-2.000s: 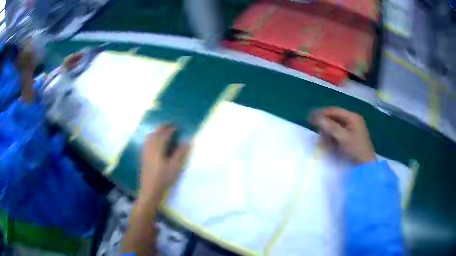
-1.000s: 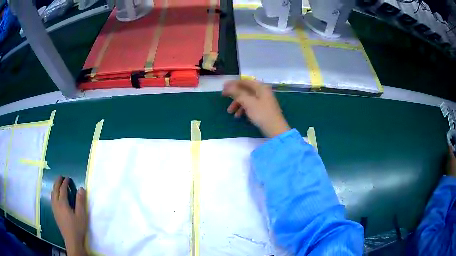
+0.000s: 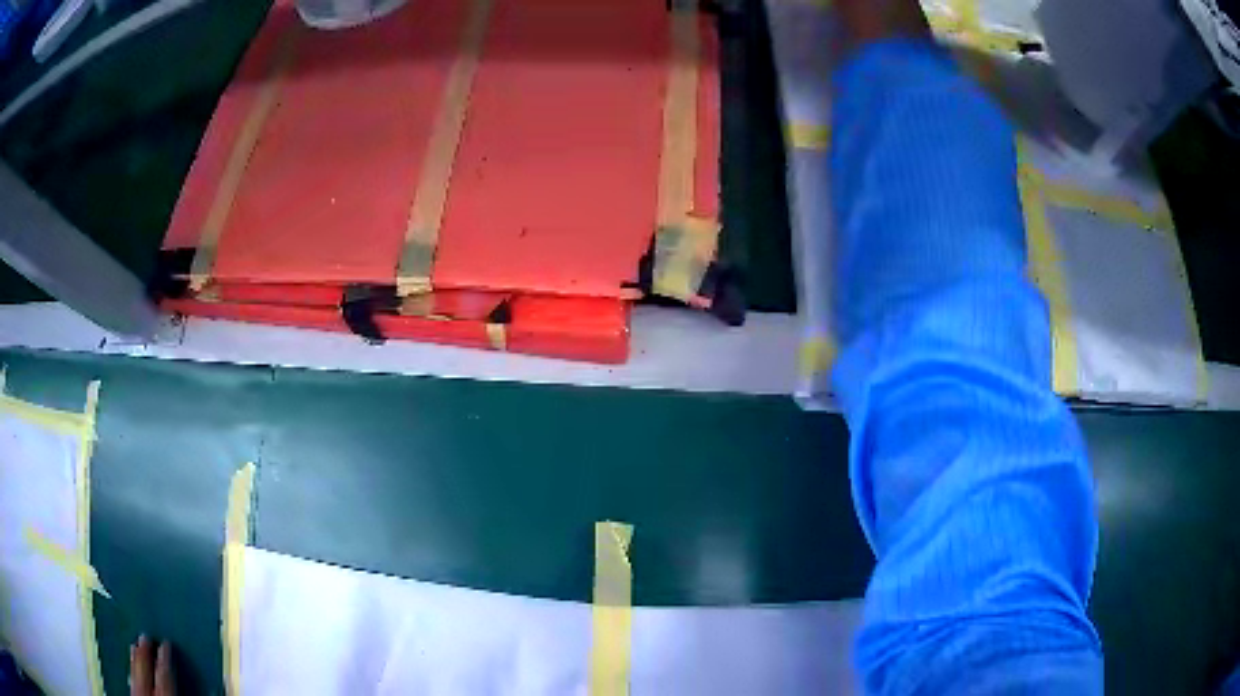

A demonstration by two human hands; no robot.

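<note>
My right arm reaches forward over the grey padded carrier with yellow tape. Only a blurred part of my right hand shows at the top edge; its fingers are cut off. A blurred pale unit with a stand is on the carrier to the right of my sleeve. Of my left hand, only fingertips show at the bottom left, on the green bench between two mats. Whether either hand holds anything is hidden. The white mat with yellow tape lies nearest me, partly under my right sleeve.
The red padded carrier with tan strips lies beyond the bench's pale edge. A pale round stand base sits on it at the top. A grey post slants at the left. Another taped mat is at the far left.
My right hand has moved forward from above the bench to over the grey carrier. The view has shifted forward, leaving only my left fingertips at the bottom edge.
</note>
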